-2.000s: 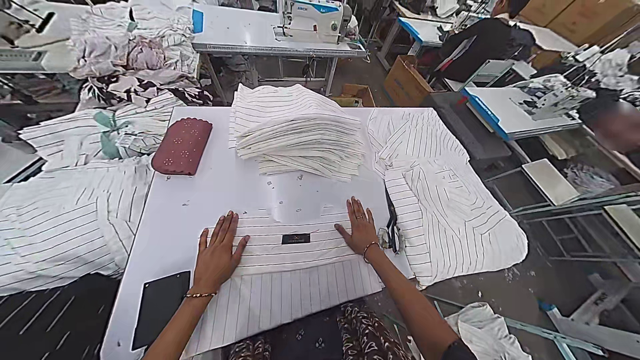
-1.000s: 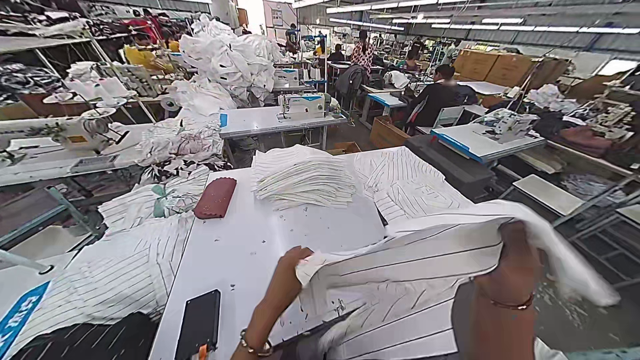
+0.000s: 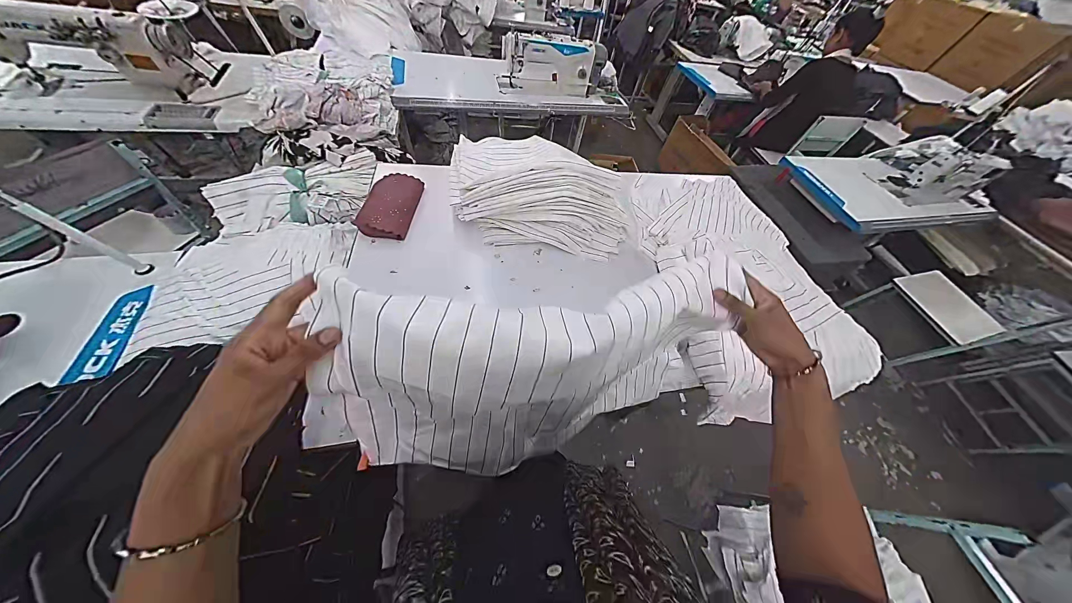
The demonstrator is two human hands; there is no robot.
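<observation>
Stretched between my two hands is a white fabric piece with dark stripes (image 3: 486,360), its middle sagging over the near part of the white table (image 3: 502,280). My left hand (image 3: 276,352) pinches its left upper corner between thumb and fingers. At the right upper corner, my right hand (image 3: 758,322) grips the cloth the same way. Beyond the held piece lies a stack of folded striped fabric pieces (image 3: 544,197). A maroon scalloped case (image 3: 391,206) rests left of the stack. More striped fabric (image 3: 779,310) spreads over the table's right side.
A striped bundle tied with a green strip (image 3: 297,194) and further striped cloth lie at left, near dark fabric (image 3: 109,452). Across from me stands a sewing machine (image 3: 553,63) on its table. A seated person (image 3: 816,92) is at the back right. Cardboard boxes (image 3: 963,42) stand behind.
Two seconds ago the striped piece lay flat under both hands, a dark label showing. It was then lifted and swung to the right; now it hangs spread between my hands, with no label visible.
</observation>
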